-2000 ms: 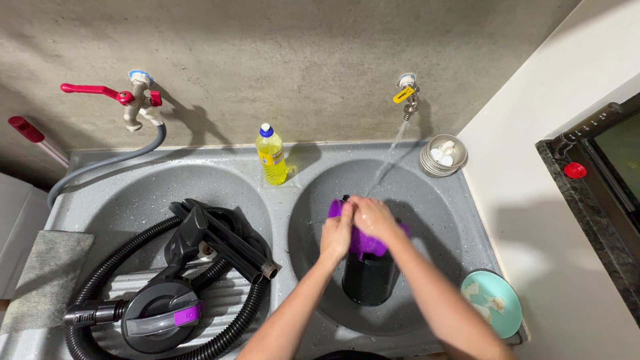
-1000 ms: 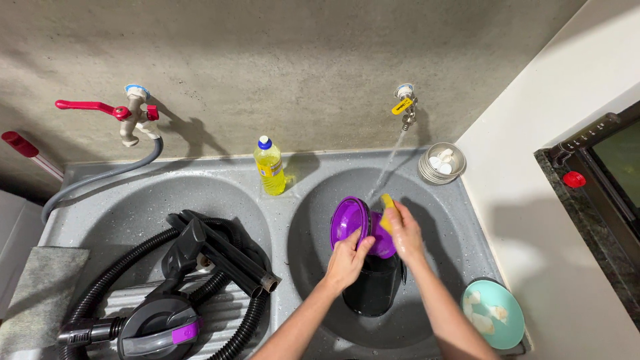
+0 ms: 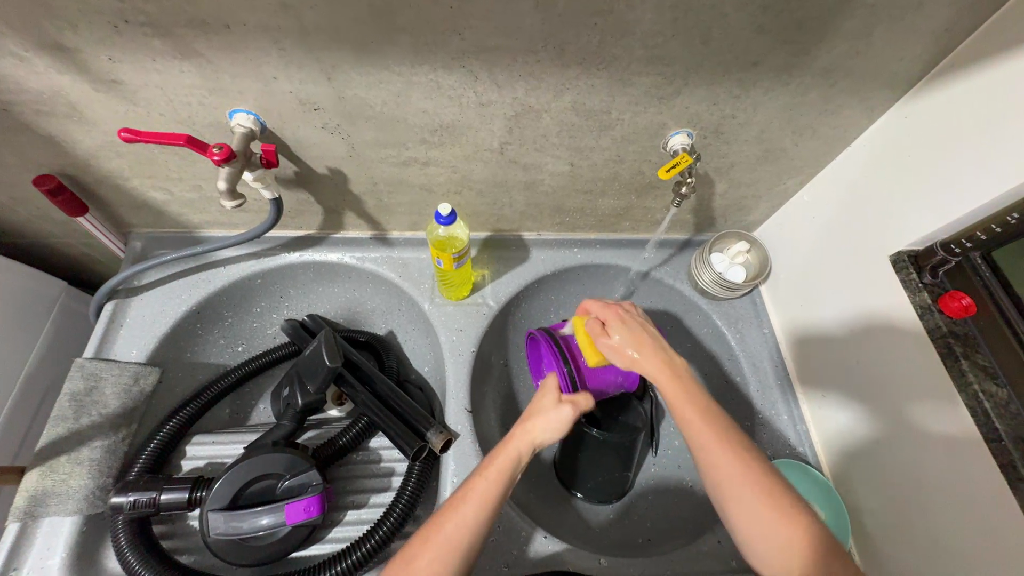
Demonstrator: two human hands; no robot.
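Over the right sink basin point(image 3: 512, 448), my left hand point(image 3: 554, 412) grips the rim of a purple plastic cylindrical part point(image 3: 550, 360) with a black ring around it. My right hand point(image 3: 628, 336) presses a yellow sponge point(image 3: 590, 344) against the part's side; some foam shows there. Below them a black plastic container point(image 3: 596, 456) lies in the basin. Water runs from the tap with a yellow handle point(image 3: 680, 168) behind my hands. The far end of the purple part is hidden by my right hand.
The left basin holds a vacuum cleaner hose point(image 3: 184, 400), its black head point(image 3: 264, 504) and black tubes point(image 3: 384, 392). A bottle of yellow detergent point(image 3: 450, 256) stands between the basins. Stacked bowls point(image 3: 730, 266), a green dish point(image 3: 816, 496) and a grey cloth point(image 3: 88, 432) rest on the sink's edges.
The purple part has turned so its round open end faces left. My right hand has moved left with the sponge, which now touches the part's side.
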